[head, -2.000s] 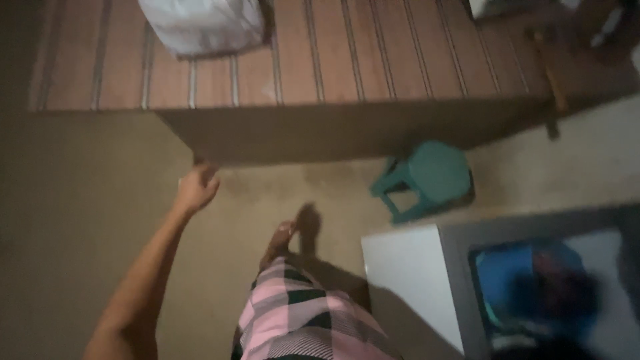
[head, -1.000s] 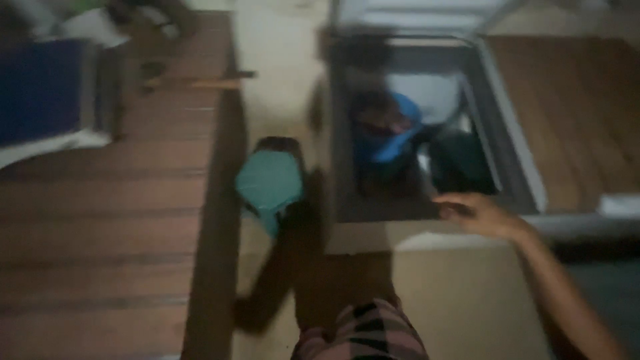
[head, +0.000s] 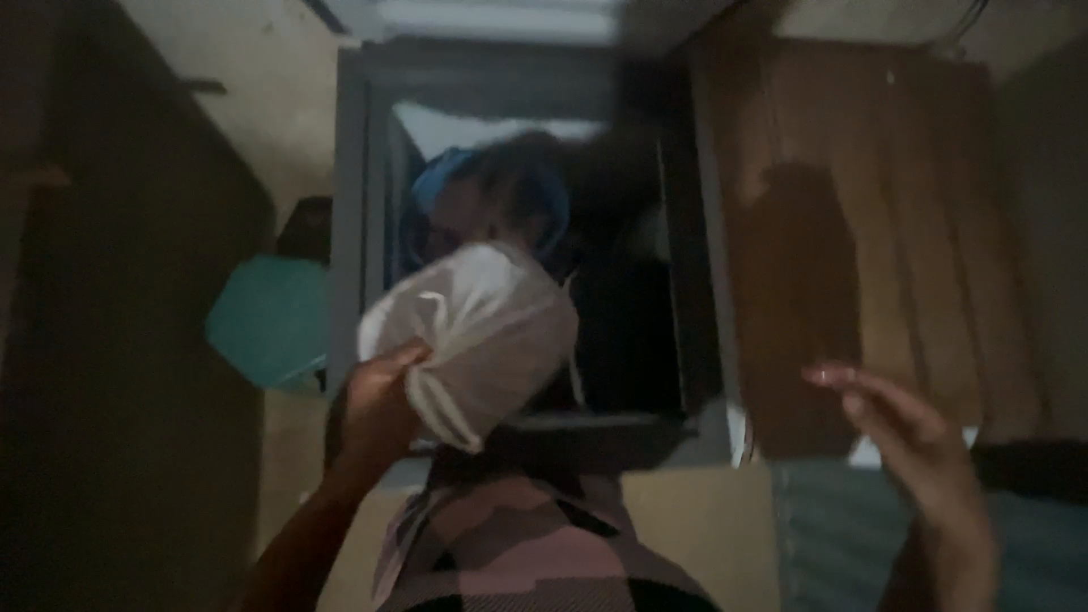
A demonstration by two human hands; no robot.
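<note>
Gripped at its gathered neck, a filled white plastic bag point(head: 501, 331) hangs from my left hand point(head: 378, 408), over the near left part of an open chest with a grey rim point(head: 353, 212). The chest looks like a chest freezer. Inside it, behind the bag, a blue basin or bag point(head: 552, 200) holds something dark and reddish that I cannot make out. The right side of the interior is in deep shadow. My right hand point(head: 901, 416) is raised to the right of the chest, fingers apart and holding nothing, in front of a brown wooden surface.
A green plastic stool point(head: 268, 323) stands on the floor just left of the chest. The chest's raised lid point(head: 501, 21) is at the far side. A brown slatted wooden surface point(head: 918, 246) lies to the right, and a dark panel point(head: 127, 297) rises at the left.
The view has turned to the chest. My left hand with the white bag has come into view over it. My right hand, at the chest's near rim one second ago, is now off to its right.
</note>
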